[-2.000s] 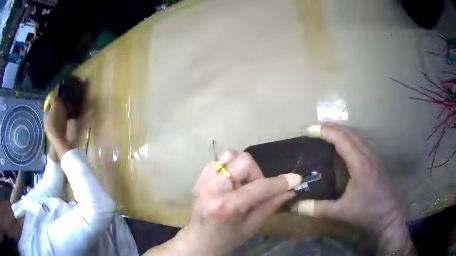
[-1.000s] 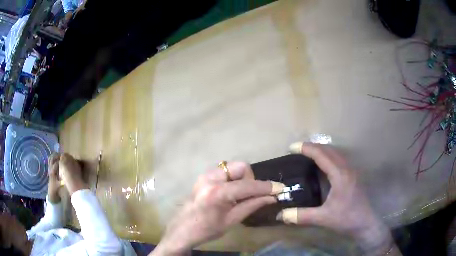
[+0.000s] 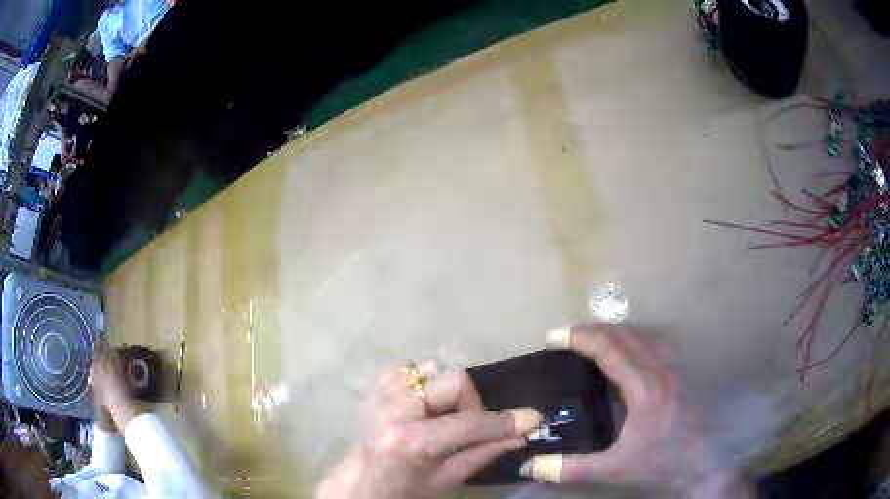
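Observation:
A black housing (image 3: 507, 385) lies on the tabletop at the lower middle. My right hand (image 3: 634, 414) holds it around its right end, with pale covers on the fingertips. My left hand (image 3: 429, 424), with a gold-coloured ring, pinches a small silvery-white piece (image 3: 553, 425) at the housing's face with thumb and finger. Whether this piece is a connector or part of a circuit board I cannot tell. The recess beneath the fingertips is too dark to make out.
A pile of wired boards (image 3: 869, 219) with red leads lies at the right. Another black housing (image 3: 766, 49) stands at the upper right. At the left, a co-worker's hands (image 3: 112, 380) hold a dark unit (image 3: 141, 373) beside a pale fan (image 3: 51, 341).
The view has shifted, so the bench appears moved. My hands keep their hold on the housing and the small piece. The co-worker's dark unit now shows more clearly.

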